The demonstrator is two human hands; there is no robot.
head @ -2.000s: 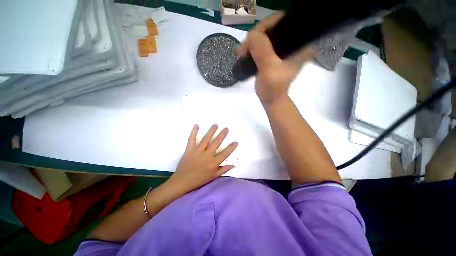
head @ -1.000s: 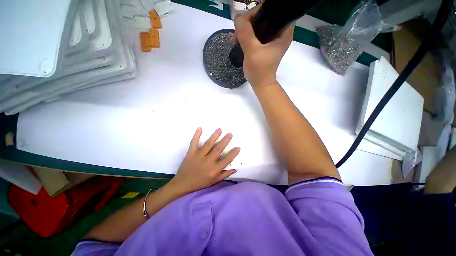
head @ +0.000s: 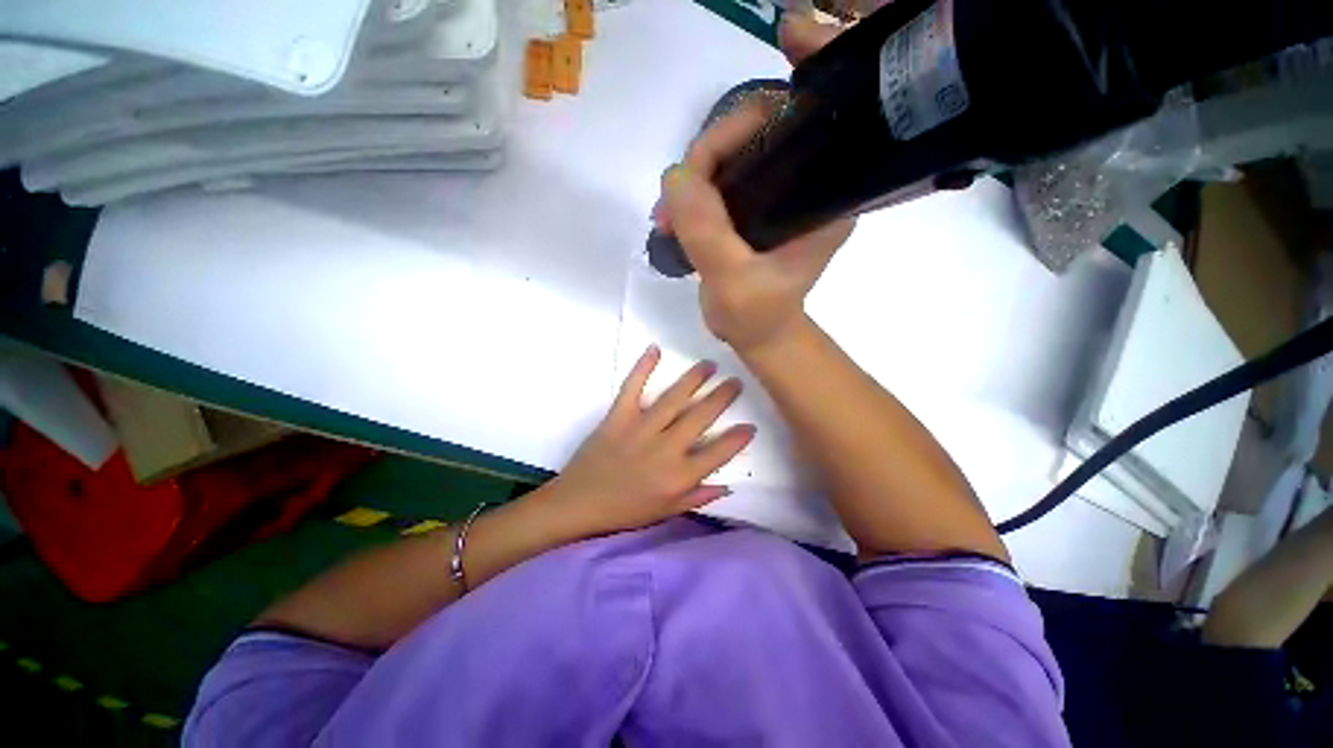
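My right hand (head: 753, 263) is closed around the black electric screwdriver (head: 863, 124), which has a white label and is tilted with its dark nose at the lower left. The nose is over the white bench surface, near a white panel whose faint edge shows. My left hand (head: 655, 450) lies flat with fingers spread on the white panel (head: 585, 336); it holds nothing. The round screw dish (head: 753, 97) is partly hidden behind my right hand and the screwdriver.
Stacked white panels (head: 293, 124) stand at the upper left, orange parts (head: 553, 67) beside them. A bag of screws (head: 1075, 205) lies at the back right, more white panels (head: 1170, 387) at the right. A black cord (head: 1170, 424) hangs at the right. Another person's arm (head: 1275, 582) shows at the right edge.
My right hand has moved the screwdriver from the screw dish toward me, over the white surface. My left hand stays flat. The view has shifted and turned a little.
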